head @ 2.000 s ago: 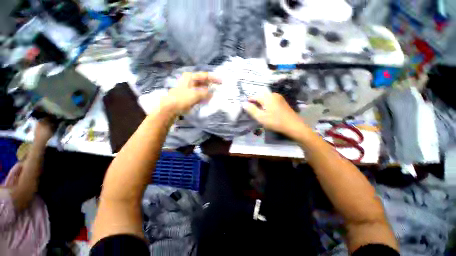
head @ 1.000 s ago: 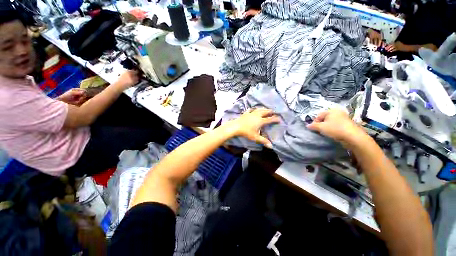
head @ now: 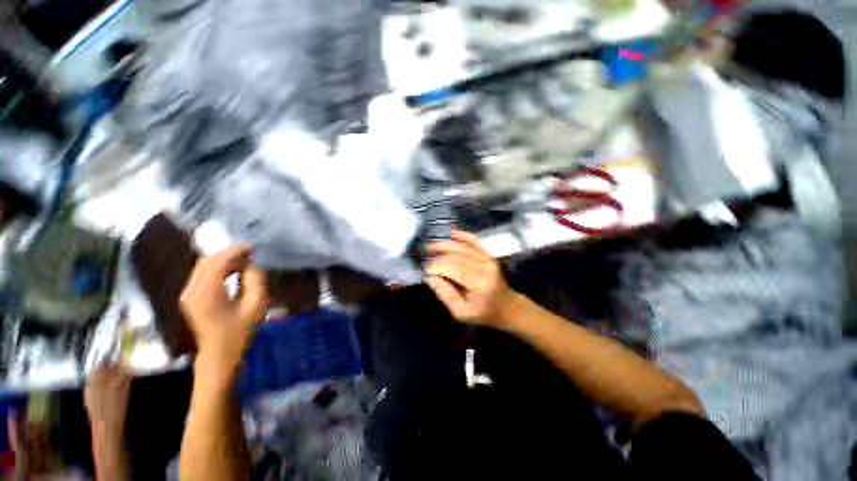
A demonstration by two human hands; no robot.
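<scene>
The frame is strongly blurred. A grey and white garment [head: 301,207] lies bunched at the table's front edge, left of the white overlock machine [head: 526,117]. My left hand [head: 225,291] is at the garment's lower left corner, thumb and fingers curled; whether it grips cloth is unclear. My right hand [head: 467,277] has its fingertips closed on the garment's right edge, near a small striped part, just in front of the machine's needle area.
Red-handled scissors [head: 587,199] lie right of the needle area, with grey cut pieces [head: 695,141] farther right. Dark brown panels [head: 164,272] lie at the left. A blue basket [head: 305,349] is below the table edge. Another person's forearm [head: 106,413] shows at lower left.
The view has swung right and down, back to the machine and scissors. My hands have moved apart, toward the table's front edge, and the garment is spread between them.
</scene>
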